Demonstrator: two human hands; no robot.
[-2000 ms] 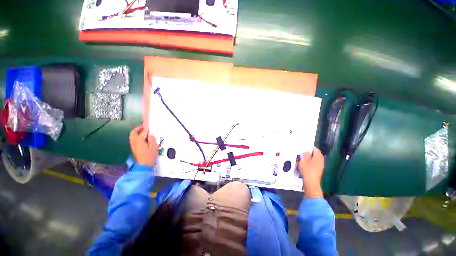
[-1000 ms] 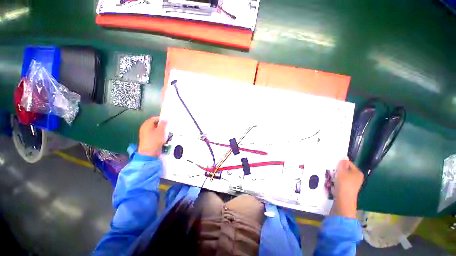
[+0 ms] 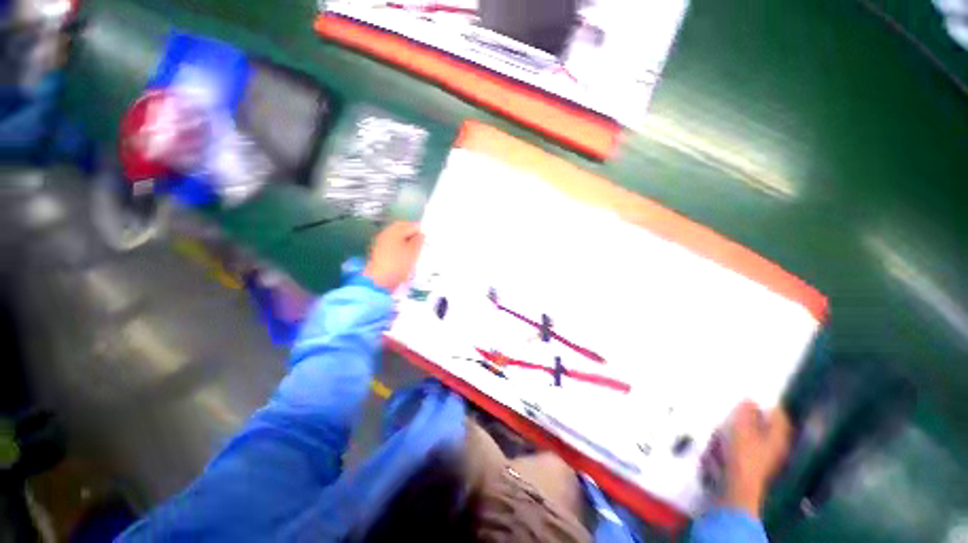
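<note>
A white panel [image 3: 605,265] lies on an orange-red carrier board [image 3: 643,219], whose border shows along the far and near edges. Red wire leads [image 3: 594,378] with small black tape pieces [image 3: 557,370] lie on the panel's near half. My left hand [image 3: 397,255] holds the panel's left edge, and my right hand [image 3: 756,450] holds it near the right corner. Fingertips are partly hidden and the picture is blurred, so I cannot tell whether the hands also grip the board. No long dark cable shows on the panel.
Another panel on an orange carrier [image 3: 478,83] lies beyond. To the left are shiny packs of screws [image 3: 374,167], a thin dark stick [image 3: 322,223], a black stack [image 3: 281,120] and a blue tray [image 3: 202,70] with a red item. Blurred dark screwdrivers [image 3: 862,424] lie right. A blue sleeve [image 3: 30,106] shows far left.
The view has turned, so everything sits tilted. The panel now lies squarely over the carrier board, whose near edge shows. The long dark cable no longer shows. Both hands remain at the panel's sides.
</note>
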